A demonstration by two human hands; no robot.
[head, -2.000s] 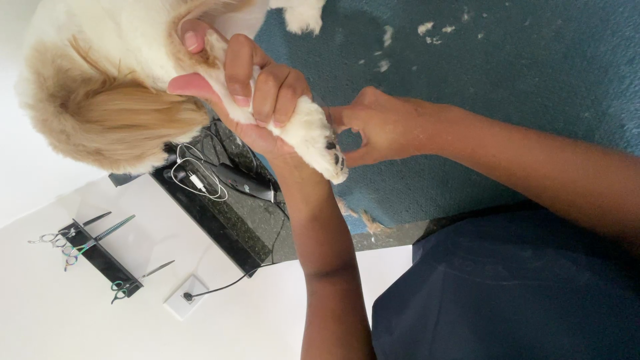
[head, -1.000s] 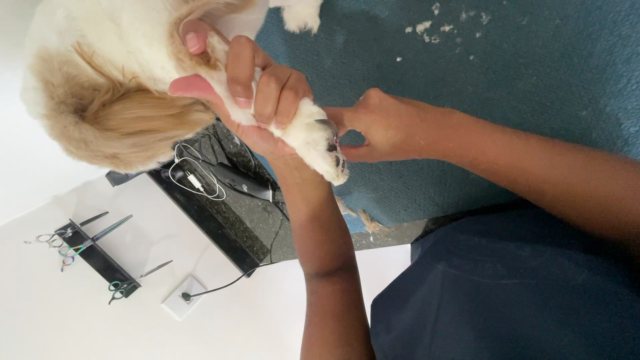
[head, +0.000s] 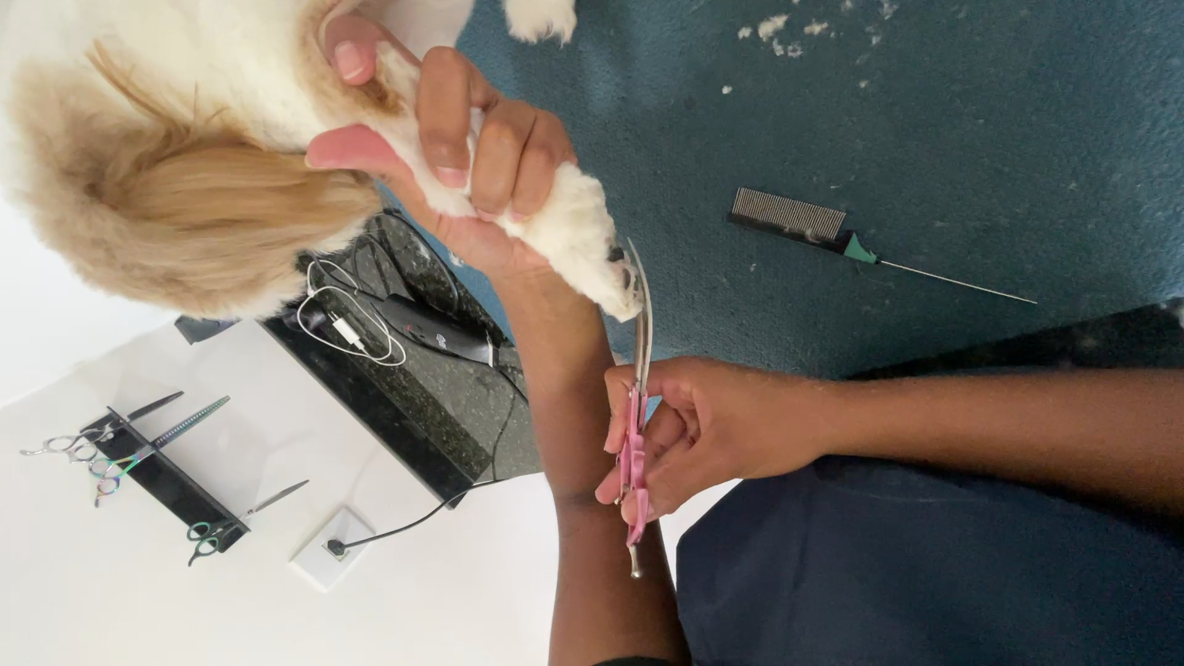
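My left hand is wrapped around a dog's white foreleg or hind leg, I cannot tell which, with the paw poking out past the fingers. Pink-handled curved grooming scissors are in my right hand, fingers at the handle. Their slim blades lie along the paw's end, by the dark pads and nails; whether they touch cannot be told. On the blue surface lies a black and green comb with a thin metal tail. The dog's cream body and long tan hair fill the upper left.
Beside the blue surface, a granite counter holds a black clipper and a white cable. Several scissors hang on a black wall rack, near a wall socket with a plug. Hair clumps and another white paw are at the top.
My right hand has moved away from the paw's tip and now holds the pink scissors; earlier its fingers were at the paw. The comb has come to be seen on the blue surface.
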